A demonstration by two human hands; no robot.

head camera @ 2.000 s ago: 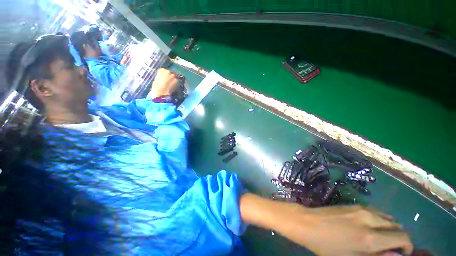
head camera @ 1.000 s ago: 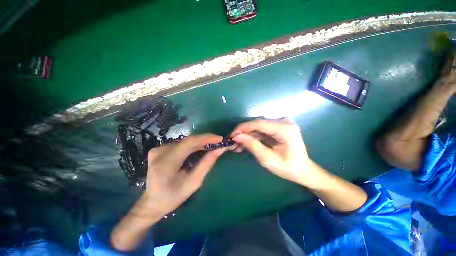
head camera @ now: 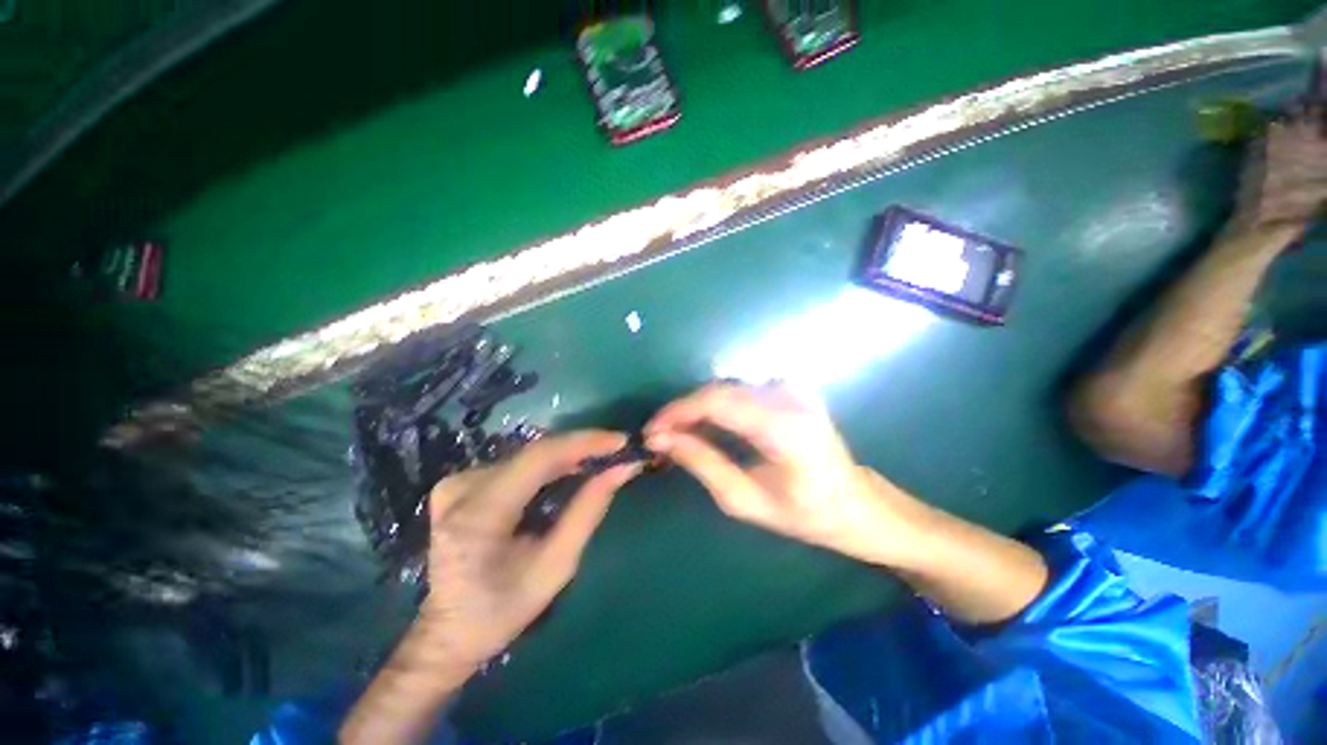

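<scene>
A small black plastic part [head camera: 617,457] is held between my two hands in the middle of the view. My left hand [head camera: 509,542] grips its left end between thumb and fingers. My right hand [head camera: 764,463] pinches its right end at the fingertips. The fingers cover much of the part. A loose pile of glossy black parts [head camera: 412,422] lies on the green bench just beyond and left of my left hand, which partly hides it.
A dark red-edged phone [head camera: 946,265] lies on the bench at right. Beyond the worn whitish edge strip [head camera: 699,216], open handsets [head camera: 627,80] sit on the green belt. A neighbour's arm [head camera: 1186,342] is at right, near a yellowish object [head camera: 1227,120].
Two seconds ago the view faced the left neighbour; now it faces my hands. Since one second ago, the phone and pile have shifted slightly in view, handsets show further in, and both hands keep holding the part.
</scene>
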